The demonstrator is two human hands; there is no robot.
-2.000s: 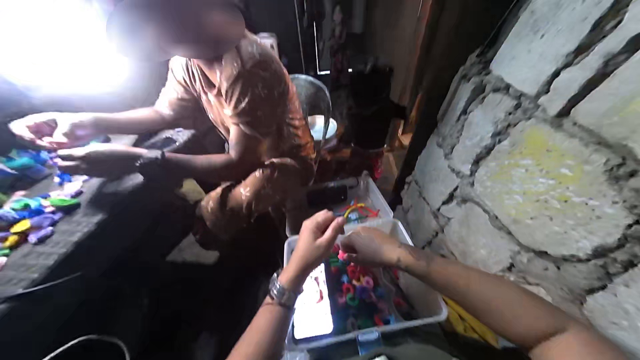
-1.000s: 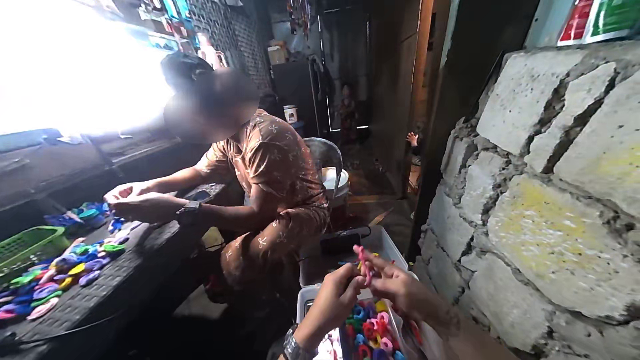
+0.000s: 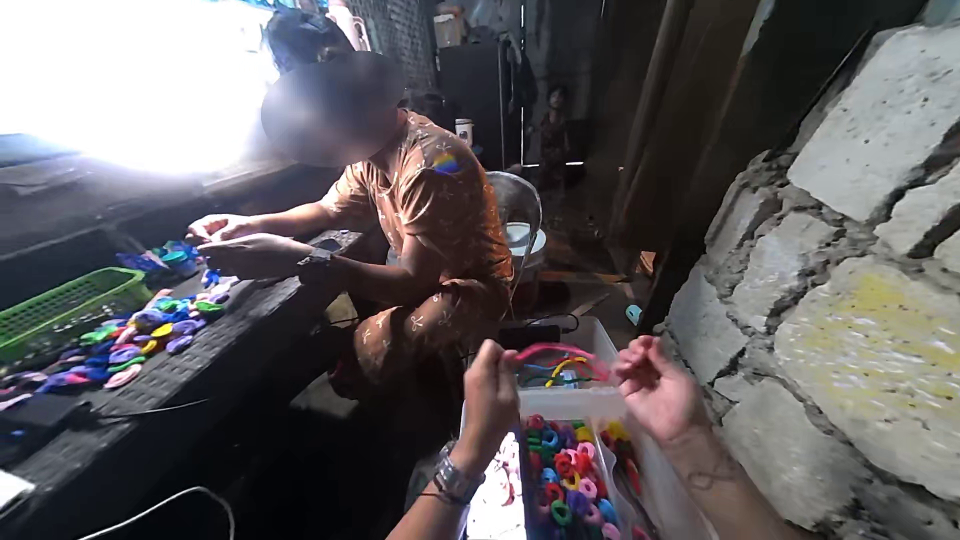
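A pink elastic band (image 3: pixel 559 348) is stretched between my two hands above a clear plastic bin (image 3: pixel 581 403). My left hand (image 3: pixel 493 390), with a metal wristwatch, pinches the band's left end. At its right end is my right hand (image 3: pixel 656 386), fingers curled, blurred where they meet the band. Below lie many colorful fabric hair ties (image 3: pixel 570 476) in a compartment of the bin, with more in a narrow section beside them. Yellow and other colored bands (image 3: pixel 566 367) lie in another clear container behind.
A co-worker (image 3: pixel 442 217) sits at the left, hands over a dark woven-top table (image 3: pixel 172 367) that bears a green plastic basket (image 3: pixel 75 304) and a pile of colorful hair ties (image 3: pixel 142 337). A rough stone wall (image 3: pixel 862 345) rises close on the right.
My hands were close together around a pink piece; now they are apart with the pink band drawn out between them. The view has tilted upward since the earliest frame.
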